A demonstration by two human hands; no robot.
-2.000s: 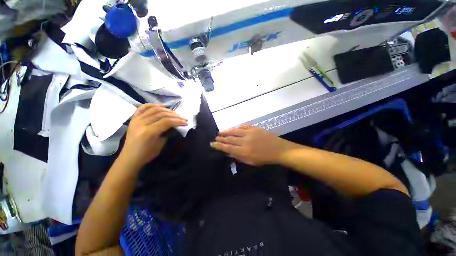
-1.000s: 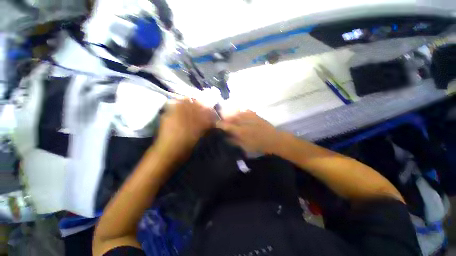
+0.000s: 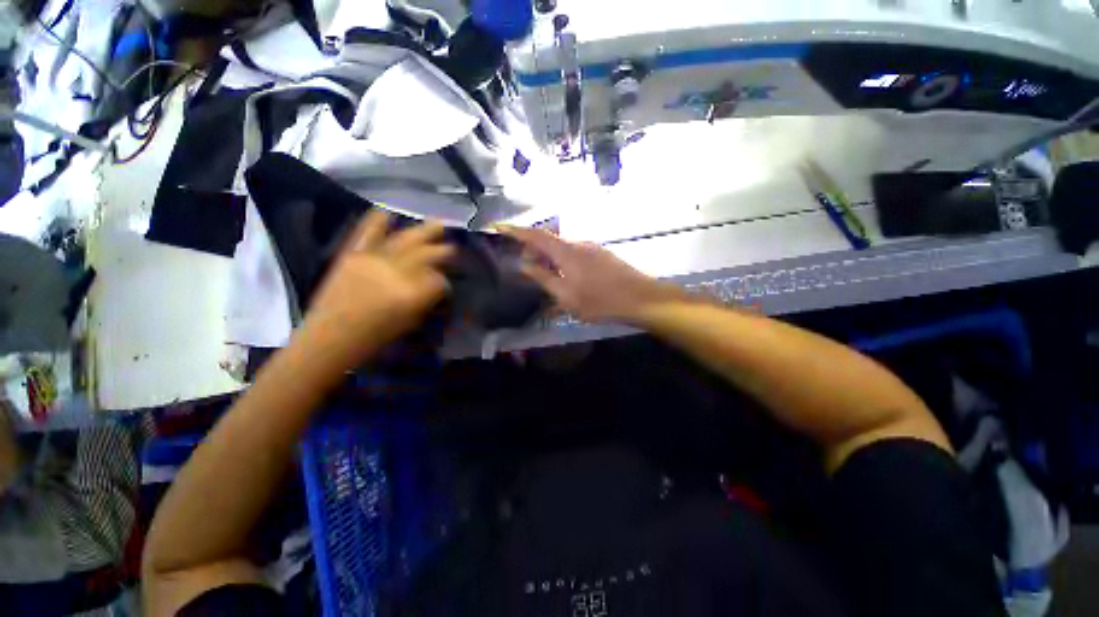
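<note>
A black garment panel (image 3: 500,280) lies at the table's front edge, below and left of the needle area. My right hand (image 3: 579,275) is on its right side, with the fingertips at its upper edge; the thumb and grip are unclear. My left hand (image 3: 383,280) is blurred over the panel's left part, fingers spread. White garment panels (image 3: 410,115) with black strips are heaped behind and left of my hands. The presser foot area (image 3: 606,163) of the white sewing machine (image 3: 747,84) is behind my right hand, in bright light.
A blue plastic basket (image 3: 350,518) is below the table edge at left. Snips (image 3: 844,217), a flat dark case (image 3: 922,203) and a printed ruler strip (image 3: 844,277) are at right. A blue-rimmed basket (image 3: 964,323) with fabric is below the edge at right. A blue knob (image 3: 501,15) sits upper left.
The view has shifted, so the machine sits farther right. The black panel has come away from the needle area and spreads left over the white pieces. My left hand has moved left, apart from my right.
</note>
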